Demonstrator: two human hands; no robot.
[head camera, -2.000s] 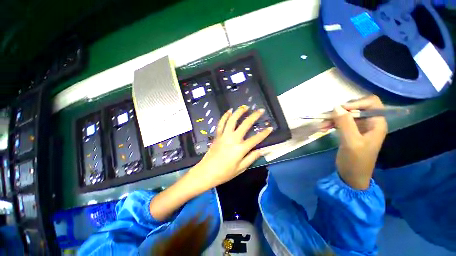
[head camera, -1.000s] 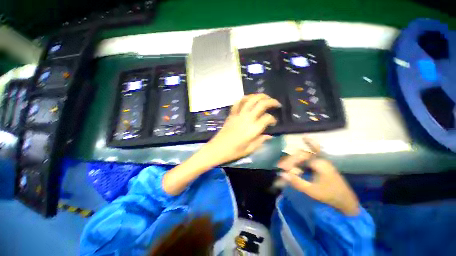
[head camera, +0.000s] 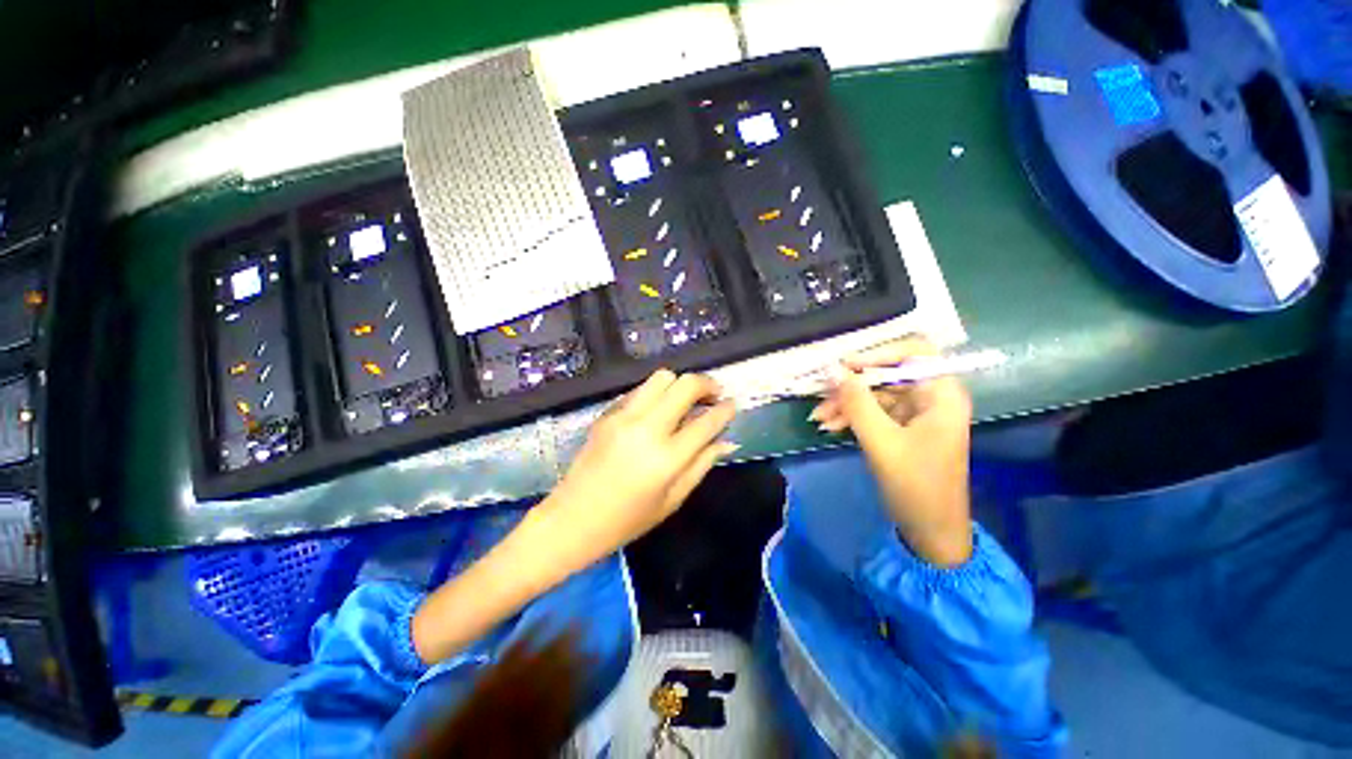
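My right hand (head camera: 908, 420) holds slim pale tweezers (head camera: 934, 366), tip pointing left toward my left hand. My left hand (head camera: 638, 457) is at the front edge of the black foam tray (head camera: 445, 418), its fingers bent near the tweezer tip; whether it pinches something small cannot be told. Dark phone mid-frames (head camera: 648, 245) lie side by side in the tray pockets. A grey lined sticker sheet (head camera: 504, 186) lies across the tray, over the middle frame. A second pale sheet (head camera: 922, 282) lies partly under the tray's right end and front edge.
A large blue reel (head camera: 1186, 141) lies at the right on the green mat (head camera: 979, 208). A dark tray (head camera: 60, 445) with frames stands at the left. A white rail (head camera: 638, 55) runs behind. A blue basket (head camera: 274, 586) and a stool (head camera: 704, 667) are below. Blue fabric shows at the lower right.
The hands have come closer together at the tray's front edge. My left hand has moved off the tray's frames. The right hand's tweezers point left again. The whole view has shifted.
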